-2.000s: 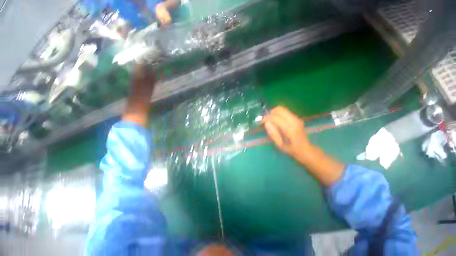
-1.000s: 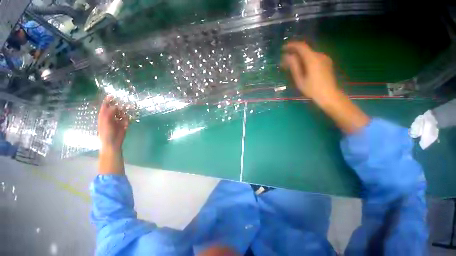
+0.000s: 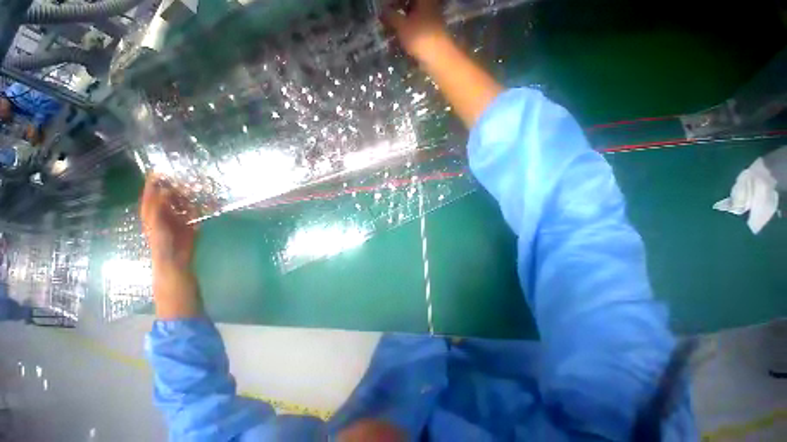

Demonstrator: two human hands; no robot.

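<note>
A clear blister tray (image 3: 298, 129) with a grid of pockets and strong glare lies tilted between my two hands. My left hand (image 3: 168, 207) holds its near left corner. My right hand (image 3: 412, 22) is at the tray's far right corner, near the top edge of the picture; its fingers are blurred and seem closed on the tray. Another clear sheet (image 3: 324, 244) with bright glare lies under it on the green mat (image 3: 345, 302).
Stacked clear trays (image 3: 125, 272) are at the left. A crumpled white wipe (image 3: 753, 197) lies at the right, near a pale block (image 3: 708, 121) on the red lines. Machines and a person in blue (image 3: 33, 104) are at the far left.
My right hand has moved up and left to the tray's far corner. The clear tray now shows raised and tilted above the sheet under it. My left hand has stayed at its corner.
</note>
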